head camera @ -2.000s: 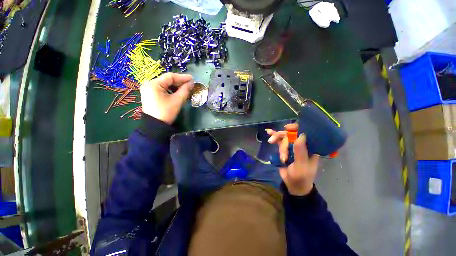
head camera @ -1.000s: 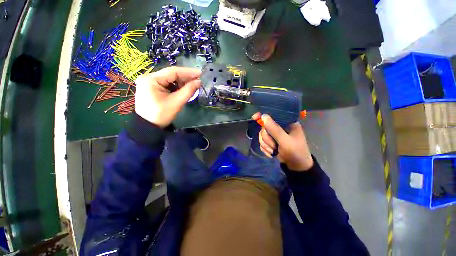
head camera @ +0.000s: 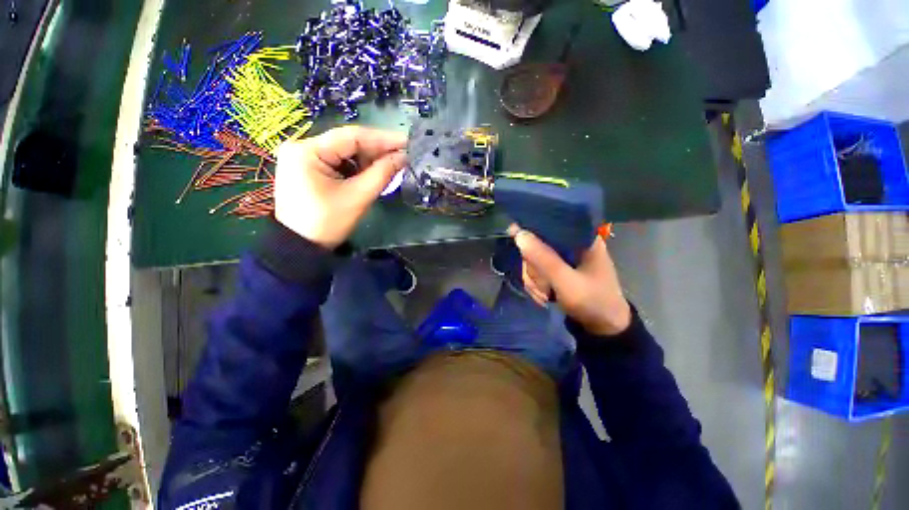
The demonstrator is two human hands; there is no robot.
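Observation:
My right hand grips the dark blue soldering gun at the bench's front edge. The gun's metal nose points left and lies over the black soldering jig; its tip is hard to make out. My left hand is at the jig's left side, thumb and forefinger pinched together near its edge. What is between the fingertips is too small to tell. The pale round tin shows partly between my left fingers and the jig. A wisp of smoke seems to rise above the jig.
Blue wires, yellow wires and red-brown wires lie left. The component heap is beyond the jig. A brown dish, a white box and a white tissue are at the far side.
My right hand has brought the gun left from beyond the jig's right side to over the jig. My left hand's pinched fingers have moved to the jig's edge.

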